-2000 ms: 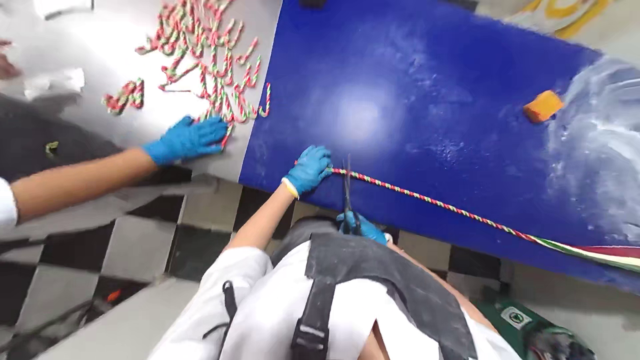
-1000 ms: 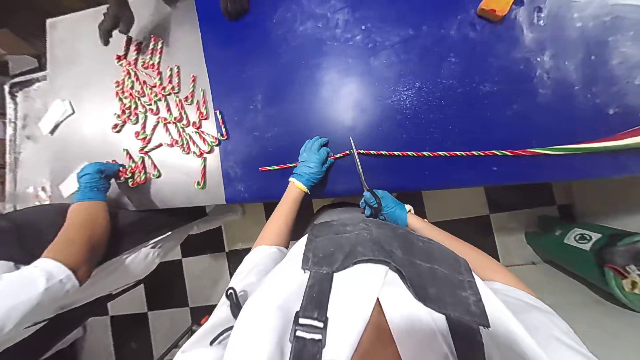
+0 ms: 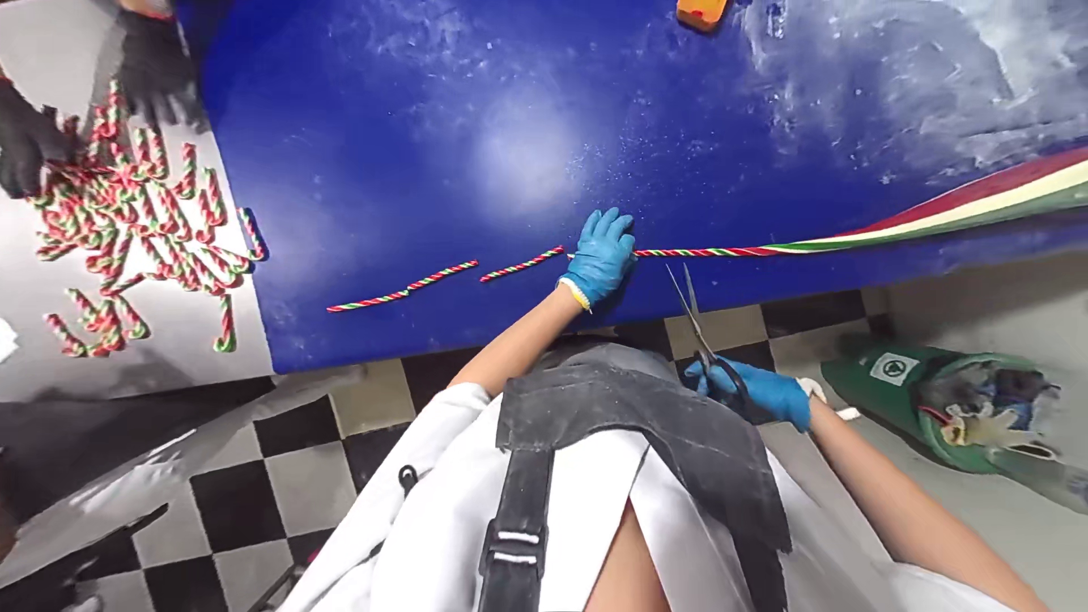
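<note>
My left hand (image 3: 602,257), in a blue glove, lies flat over the twisted red, green and white candy rope (image 3: 705,252) on the blue table; whether its fingers grip the rope is hidden. Rightward the rope widens into a thick striped candy strand (image 3: 952,204). My right hand (image 3: 752,389), also blue-gloved, holds scissors (image 3: 693,314) by the handles, blades parted and pointing up at the rope without touching it. Left of my left hand lie short cut candy sticks (image 3: 522,264), with others (image 3: 367,303) end to end farther left.
Many bent candy canes (image 3: 161,204) are heaped on the pale metal surface at left, where a co-worker's dark-gloved hands (image 3: 157,72) reach in. An orange block (image 3: 701,12) sits at the blue table's far side. A green bin (image 3: 892,387) stands on the floor at right.
Cut sticks now lie left of my left hand, where one continuous rope end showed before. The scissors have moved from across the rope to below it. The blue-gloved co-worker's hand at left has left view.
</note>
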